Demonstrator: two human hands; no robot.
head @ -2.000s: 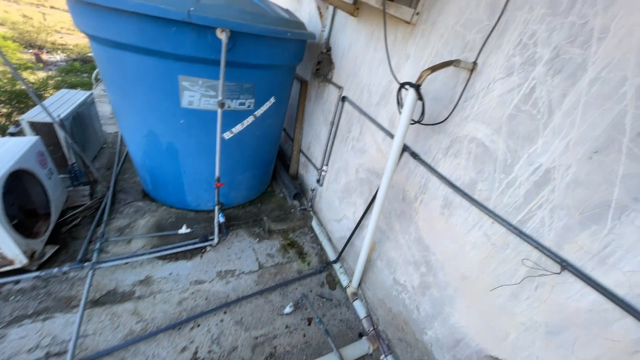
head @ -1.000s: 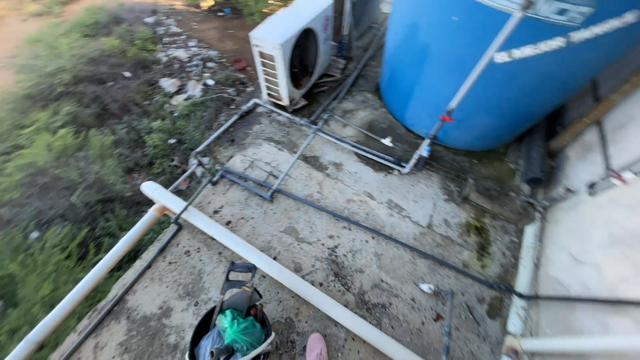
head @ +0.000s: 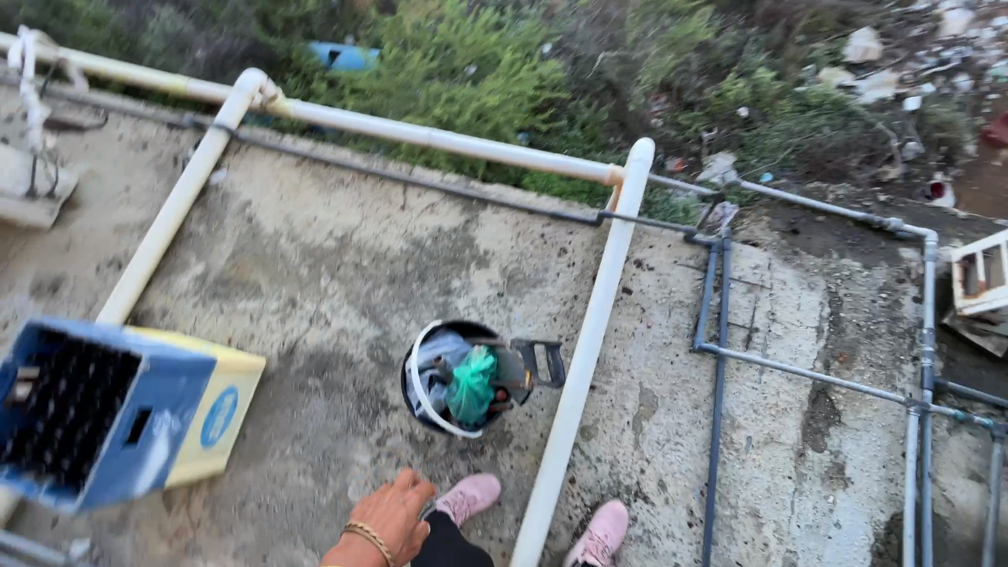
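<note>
My left hand (head: 394, 508), with a woven bracelet at the wrist, is low in the head view, above my dark-trousered leg and left of a pink shoe (head: 470, 496). Its fingers are bent downward, and what lies under the palm is hidden. Just above the hand a bucket (head: 409, 394) stands on the concrete, its white handle tipped to one side. In it lie a green plastic bag (head: 472, 386), bluish cloth and a saw with a black handle (head: 543, 364). My right hand is out of view.
A white pipe (head: 583, 362) runs beside the bucket, between my shoes. Blue and yellow crates (head: 181, 417) lie at the left. Another white pipe (head: 441, 140) follows the slab's edge, with shrubs and litter beyond. Thin grey pipes (head: 819, 376) cross the floor at the right.
The view has swung far to the left, away from the wall and the blue water tank. My left hand has come into view near the bucket.
</note>
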